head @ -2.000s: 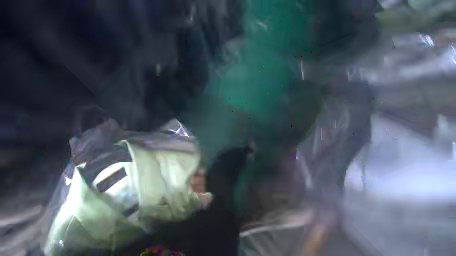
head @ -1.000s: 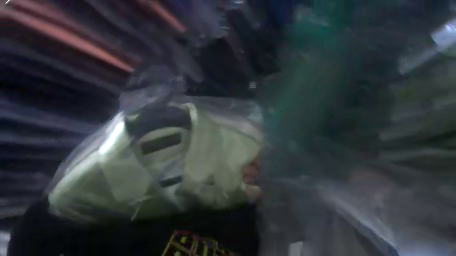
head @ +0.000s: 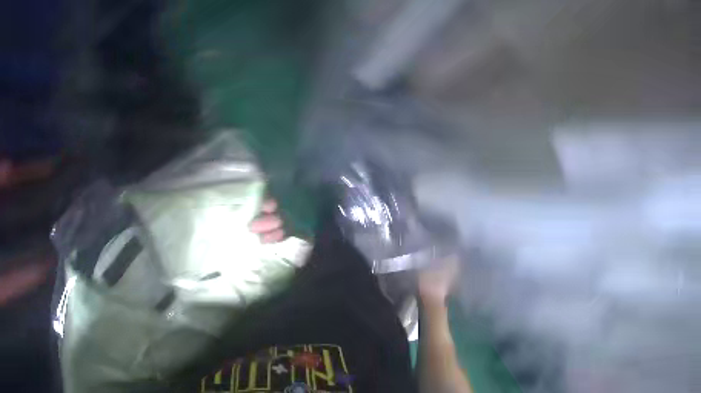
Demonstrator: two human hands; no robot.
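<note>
A pale-green garment in clear glossy film lies across my left side, with its open collar and dark inner label towards the left. The fingers of my left hand curl over its right edge; the rest of that hand is hidden. My right hand, blurred, on a bare forearm, is closed at the lower edge of a dark bagged garment with bright glare streaks. Its fingers are not clear.
Shiny green floor shows ahead, between dark blurred shapes at the left and grey ones at the right. Large pale blurred shapes fill the right side. Reddish streaks show at the left edge.
The view has swung right, away from the hanging rows. The pale-green garment has tilted and stays in my left hand. My right hand and the dark bagged garment have come into view.
</note>
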